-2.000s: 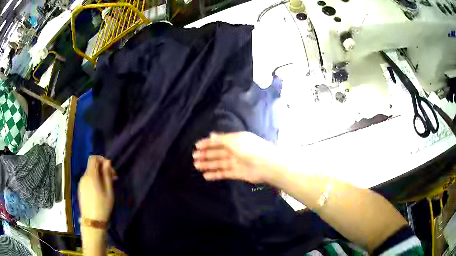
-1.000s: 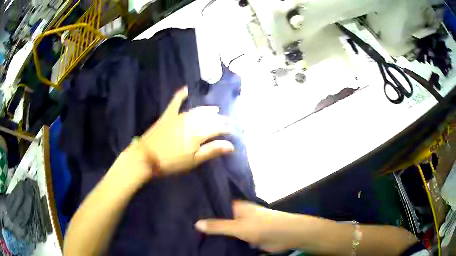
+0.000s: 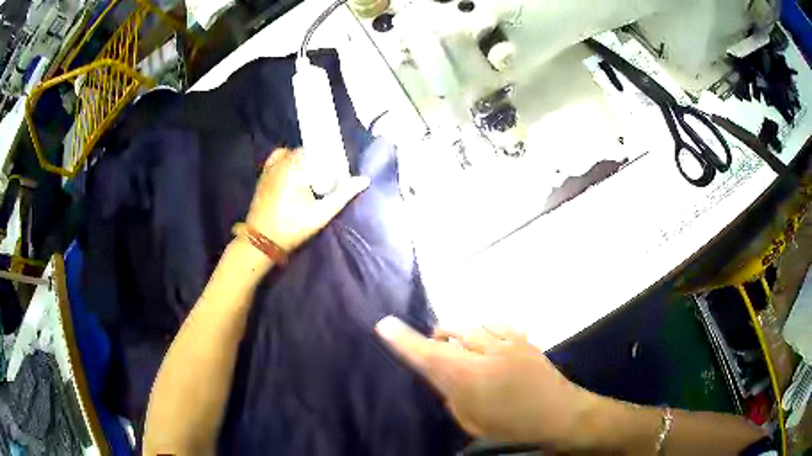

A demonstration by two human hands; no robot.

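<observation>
The dark navy garment (image 3: 178, 205) lies over the left and middle of the white machine table, with its right edge lit by the lamp. My left hand (image 3: 298, 200) lies on the garment near that edge, under the white lamp bar (image 3: 319, 116), which hides part of its fingers. My right hand (image 3: 485, 378) is at the garment's front right edge, thumb on top of the cloth and fingers along the edge. Whether it grips the cloth is hard to tell. The needle area (image 3: 463, 147) is overexposed, to the right of the garment.
The pale sewing machine head (image 3: 552, 36) stands at the back. Black scissors (image 3: 690, 142) and a dark strip (image 3: 752, 142) lie at the right, with black scraps (image 3: 766, 80) behind. Yellow frames show at upper left (image 3: 85, 116) and lower right (image 3: 761, 329). A blue surface (image 3: 85, 329) is at left.
The view has shifted. The garment's right edge lies straighter. My left hand has moved up towards the lamp, and my right hand has moved up to the front right edge of the cloth.
</observation>
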